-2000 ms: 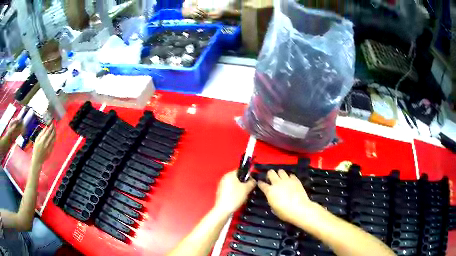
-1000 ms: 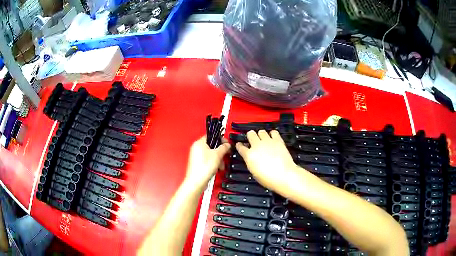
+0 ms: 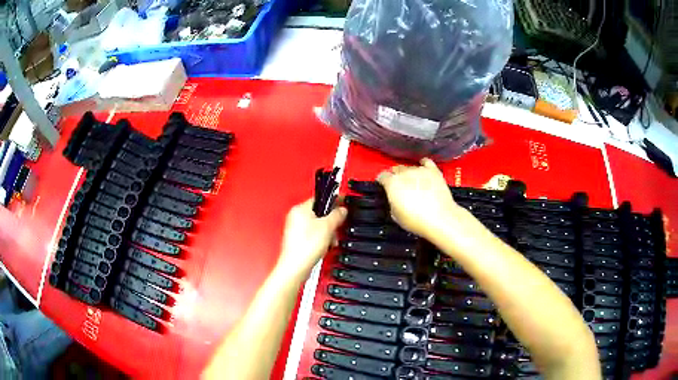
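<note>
Matte black handle housings [image 3: 372, 282] lie side by side in overlapping columns on the red surface at the right. My left hand [image 3: 308, 234] is at the left edge of these columns and holds a small bunch of black handle housings [image 3: 325, 191] upright, their ends sticking up above the fingers. My right hand [image 3: 416, 194] is at the top of the nearest column, fingers bent down over the housing heads. The fingertips are partly hidden, so I cannot tell whether they grip a housing.
A bulging clear-grey parts bag [image 3: 424, 67] stands behind my hands. More housing rows [image 3: 123, 223] lie at the left. A blue crate [image 3: 260, 44] of dark parts and a white box [image 3: 145, 83] are at the back left. Small boxes and an orange item [image 3: 554, 111] are at the back right.
Over the last second my right hand has moved right and up to the column's top heads. My left hand still holds its bunch. Earlier, the view shifted and another person's hands left the picture.
</note>
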